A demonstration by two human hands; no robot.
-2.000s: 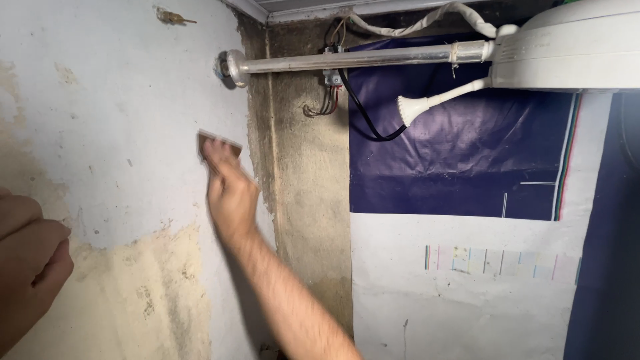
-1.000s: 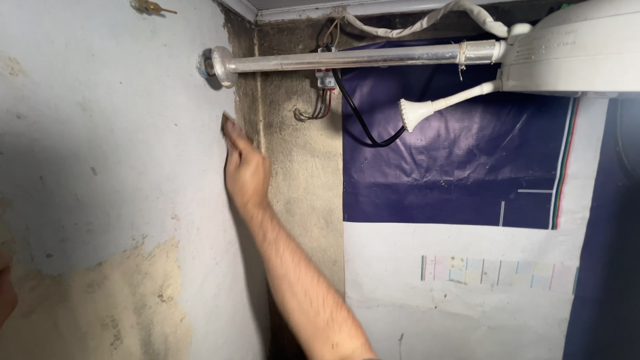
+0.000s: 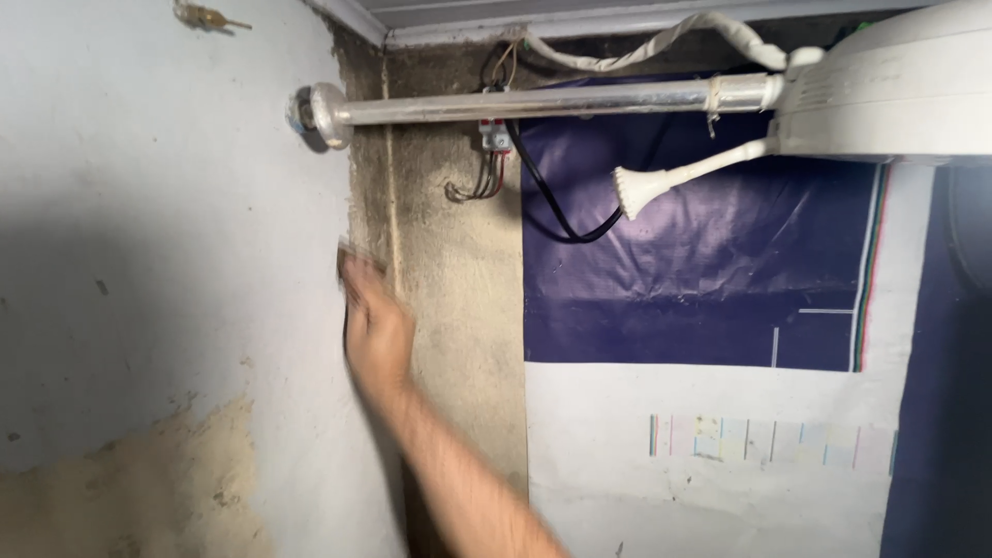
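Observation:
My right hand (image 3: 380,329) is raised to the edge of the white-coated wall (image 3: 178,232), near the corner. Its fingers are closed on a thin, dark, flat piece (image 3: 360,260), perhaps sandpaper; motion blur hides what it is exactly. The piece lies against the wall's ragged edge, below the pipe's round flange. Bare yellowish plaster (image 3: 155,488) shows lower on the same wall. My left hand is out of view.
A metal pipe (image 3: 542,102) runs from the wall to a white electric shower head (image 3: 891,85). Behind it are a terminal block with wires (image 3: 496,138), a black cable (image 3: 554,205) and a blue and white plastic sheet (image 3: 697,263). A brass fitting (image 3: 209,17) sticks out at upper left.
My right hand has moved right, from the flat wall to its edge by the corner. My left hand, at the left edge two seconds ago, has left the view.

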